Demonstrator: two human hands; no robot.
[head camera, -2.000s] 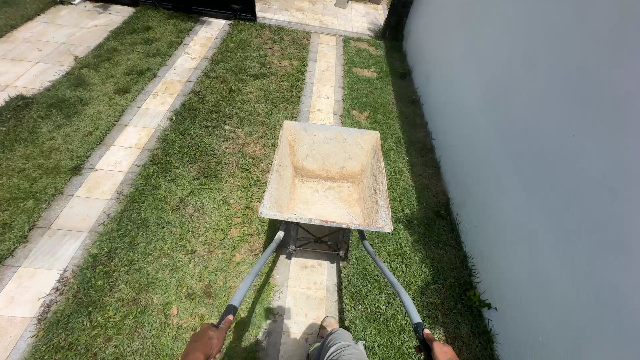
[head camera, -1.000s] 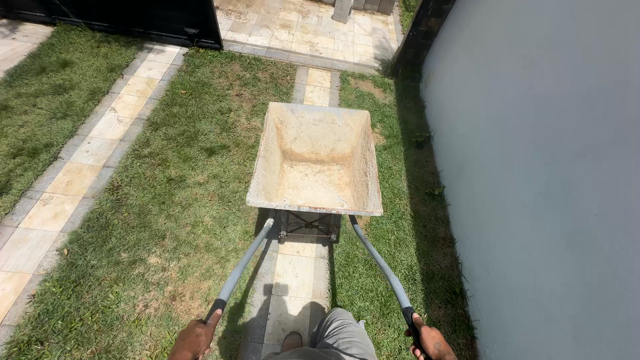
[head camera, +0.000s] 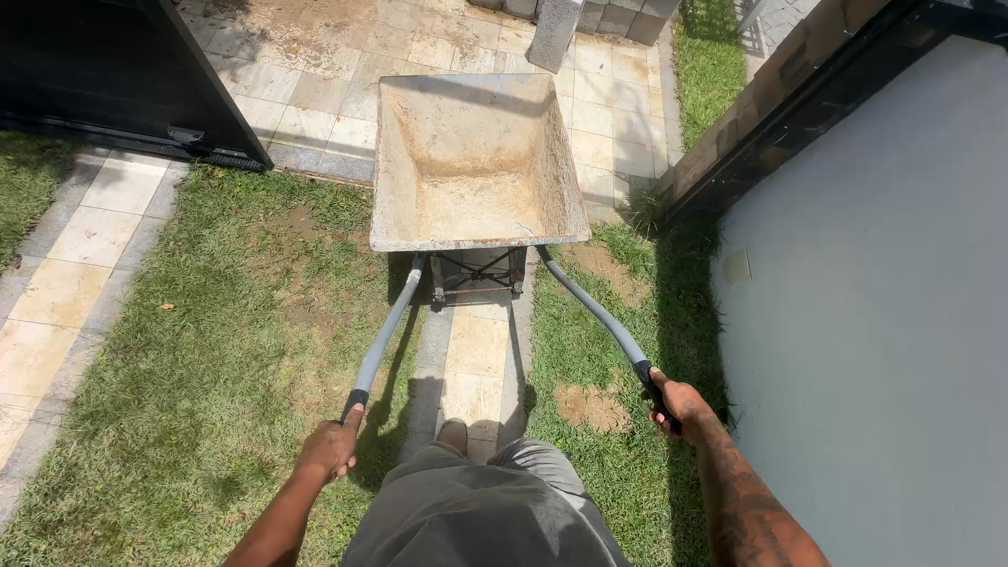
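Note:
A wheelbarrow with a square, pale-crusted tray (head camera: 479, 201) stands ahead of me over a narrow tiled strip; its tray holds no load, only dried residue. My left hand (head camera: 329, 447) is closed round the black grip of the left wheelbarrow handle (head camera: 386, 331). Round the black grip of the right wheelbarrow handle (head camera: 598, 311) my right hand (head camera: 679, 403) is closed too. Below the tray the dark metal support frame (head camera: 476, 276) shows. The wheel is hidden.
A white wall (head camera: 858, 299) runs along the right, ending at a dark gatepost (head camera: 780, 110). A black gate panel (head camera: 118, 79) stands at the left. Beyond lies tiled paving (head camera: 339, 94) with concrete blocks (head camera: 555, 33). Grass (head camera: 236, 339) flanks the tiled strip (head camera: 476, 346).
The wheelbarrow and I have moved forward along the tiled strip, and the tray now reaches the gate opening. Both hands have stayed on the handles.

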